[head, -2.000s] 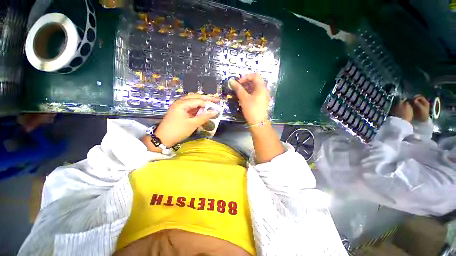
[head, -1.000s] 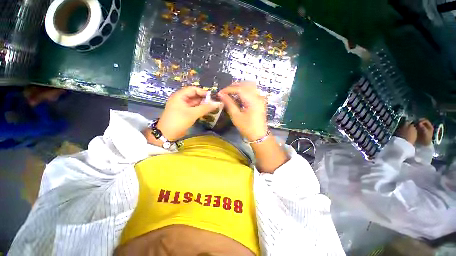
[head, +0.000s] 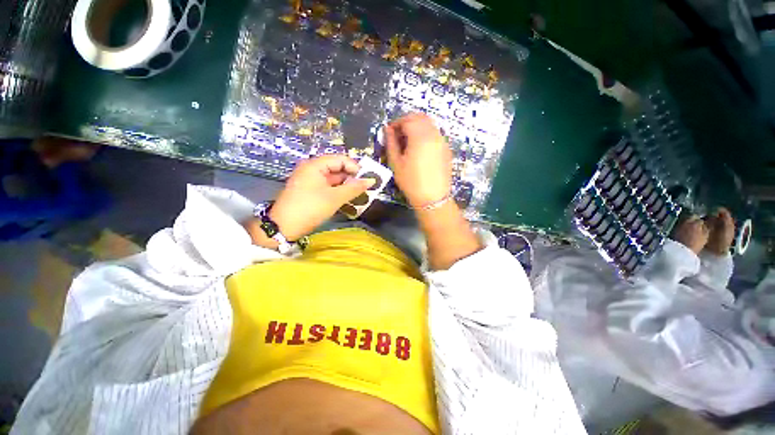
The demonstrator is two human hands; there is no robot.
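Observation:
My left hand (head: 319, 194) pinches a short white liner strip (head: 376, 176) with dark rounds on it, at the tray's near edge. My right hand (head: 418, 161) is over the tray, fingertips together on a small pale-edged piece that looks like an adhesive pad (head: 381, 137); the fingers partly hide it. The clear blister tray (head: 241, 119) lies in front of me. It holds dark modules (head: 273, 75) with orange-gold flex tails (head: 327, 28) in rows. My right hand covers some pockets.
A white sticker roll (head: 85, 42) with dark dots on its loose band lies left of the tray on the dark-green bench (head: 548, 127). Another clear tray (head: 30, 81) is at far left. At right, a coworker's hands (head: 705, 231) are beside a tilted tray of dark parts (head: 625, 208).
My right hand has moved from the liner strip up over the tray. The strip in my left hand is now turned more face-up, showing its dark rounds.

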